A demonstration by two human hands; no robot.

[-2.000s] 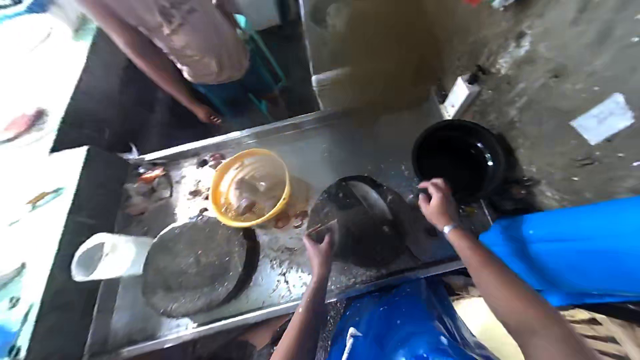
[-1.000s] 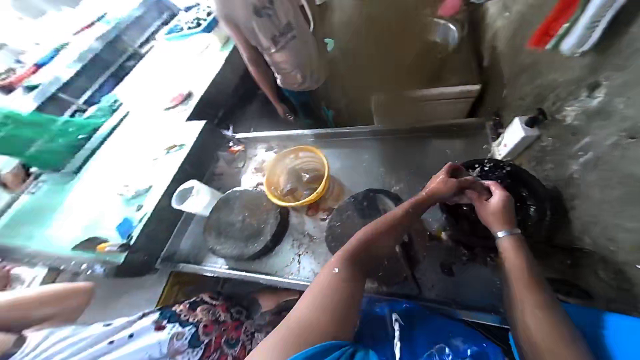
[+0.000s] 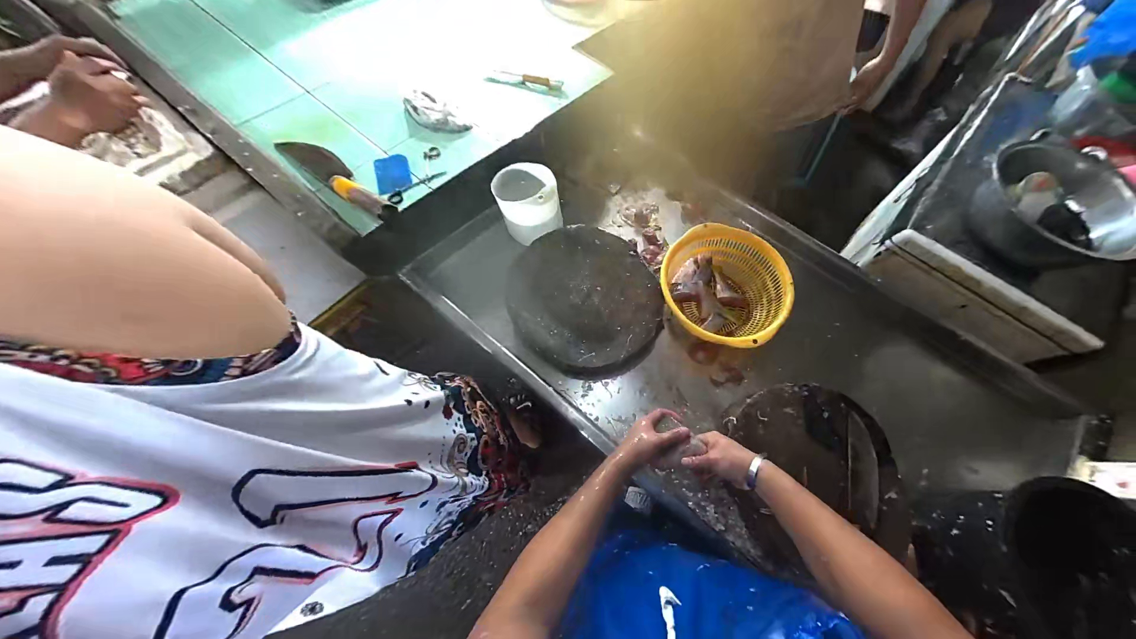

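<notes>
Near the front edge of the metal table (image 3: pixel 852 355), my left hand (image 3: pixel 655 437) and my right hand (image 3: pixel 721 459) grip a small, wet, greyish thing (image 3: pixel 682 439) between them; its kind cannot be told. Beside my right hand lies a dark round chopping block (image 3: pixel 772 435) with a long blade-like thing (image 3: pixel 861 470) on it. Farther left is a second round chopping block (image 3: pixel 586 297). A yellow plastic basket (image 3: pixel 772 266) holds fish pieces (image 3: pixel 706 293). Reddish scraps (image 3: pixel 648 235) lie behind the second block.
A white plastic pitcher (image 3: pixel 528 209) stands at the table's far left corner. A black bucket (image 3: pixel 1069 541) is at the lower right. Close on my left is a person in a white printed shirt (image 3: pixel 355 497). A cleaver (image 3: pixel 315 164) lies on the tiled counter (image 3: pixel 346 106). Another person stands beyond the table.
Both hands have moved from over the black bucket to the table's front edge, left of the nearer chopping block. The view has swung far to the left.
</notes>
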